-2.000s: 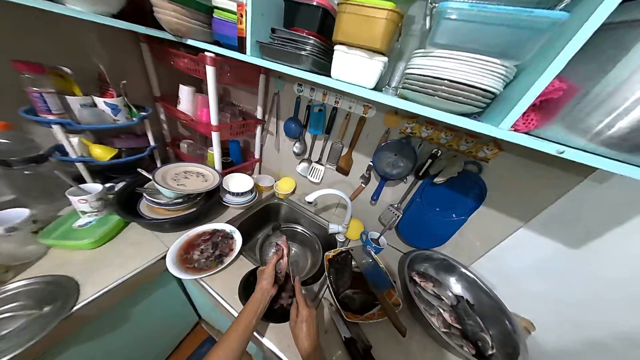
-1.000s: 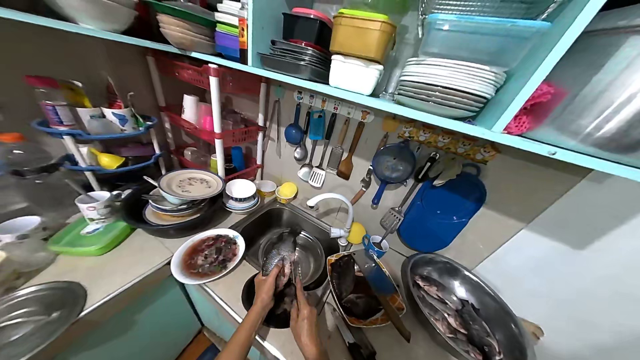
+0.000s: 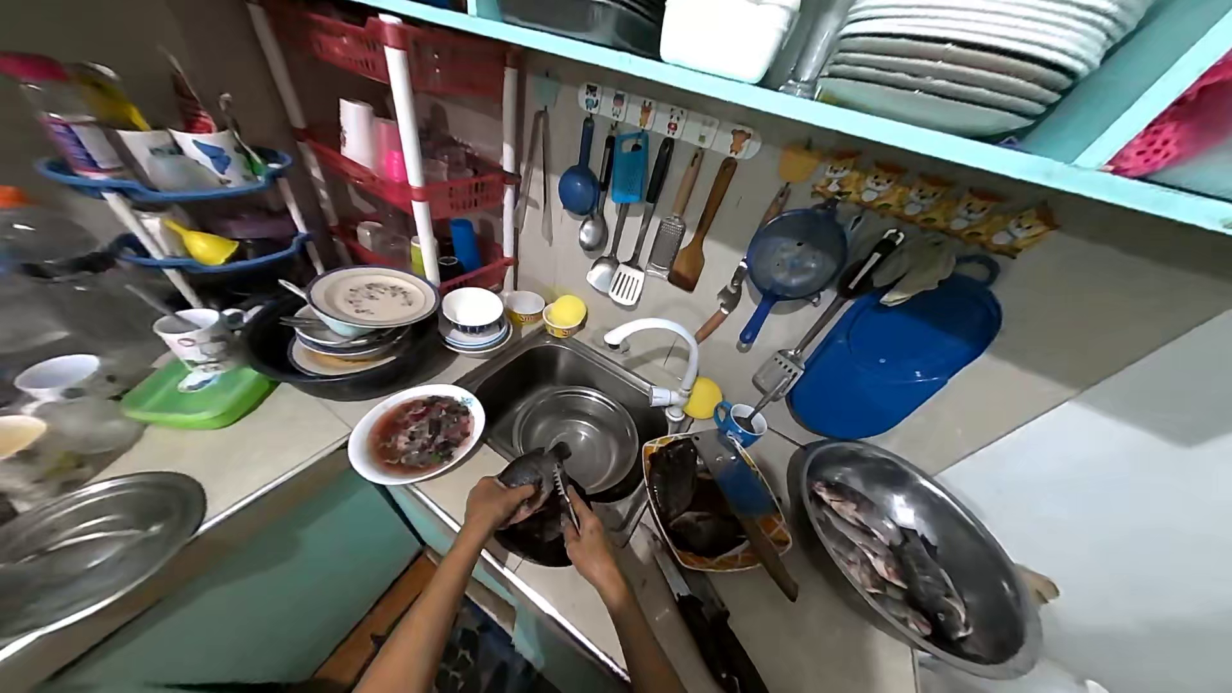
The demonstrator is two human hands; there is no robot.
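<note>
My left hand (image 3: 499,504) grips a dark whole fish (image 3: 527,472) above a dark bowl (image 3: 539,547) on the counter, just in front of the sink. In my right hand (image 3: 587,539) is a slim tool with a serrated edge (image 3: 561,486), held against the fish's side; its exact kind cannot be told. A white plate (image 3: 362,445) of reddish fish innards stands to the left. On the right, a patterned dish (image 3: 664,553) holds dark fish, with a wooden-handled cleaver (image 3: 736,481) laid across it. Farther right, an oval metal basin (image 3: 1001,587) contains several fish.
A metal bowl (image 3: 577,438) sits in the steel sink (image 3: 500,380) under a white faucet (image 3: 664,332). Black-handled knives (image 3: 712,626) lie on the counter near my right forearm. Stacked plates (image 3: 373,296) in a black tub stand left, and a turquoise shelf (image 3: 866,144) overhangs the counter.
The fish in my left hand is now turned on its side, its head end toward the sink bowl. A serrated tool now shows in my right hand. The view has moved closer.
</note>
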